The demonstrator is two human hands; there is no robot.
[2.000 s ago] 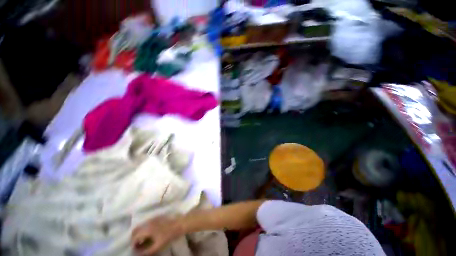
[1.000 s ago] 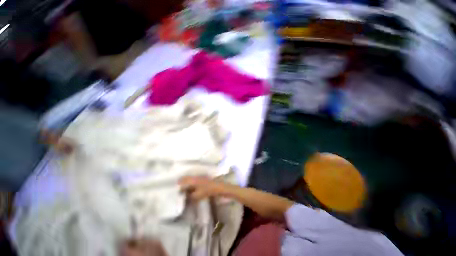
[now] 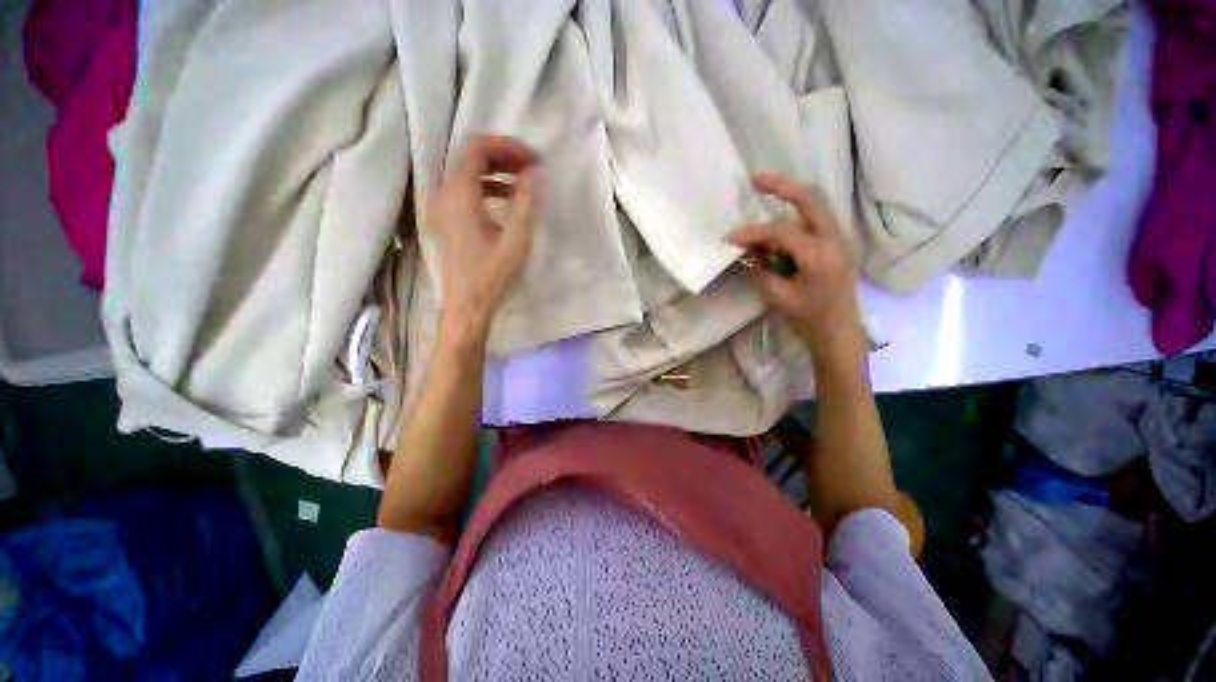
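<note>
Cream trousers [image 3: 560, 233] lie in front of me, a leg end with its hem towards me. My left hand [image 3: 483, 240] is over the cloth, slightly blurred, fingers curled with a gap between thumb and fingers; I see nothing held in it. My right hand [image 3: 800, 260] is at the corner of the neighbouring hem, fingertips at the cloth edge. A small dark tool, apparently thread snips [image 3: 774, 261], shows in it, mostly hidden by the fingers. A gold-brown metal glint shows on the cream cloth below the hems.
More cream garments [image 3: 254, 200] heap at the left, with a white loop, and at the right [image 3: 940, 147]. Magenta cloth [image 3: 1180, 187] lies on the white table's [image 3: 920, 340] right. A pale bin [image 3: 47, 327] with magenta cloth stands left. Blue bags [image 3: 120, 573] lie on the floor.
The view has swung from along the table to straight down. Both hands are now before me over the cream cloth; earlier they were spread apart and blurred.
</note>
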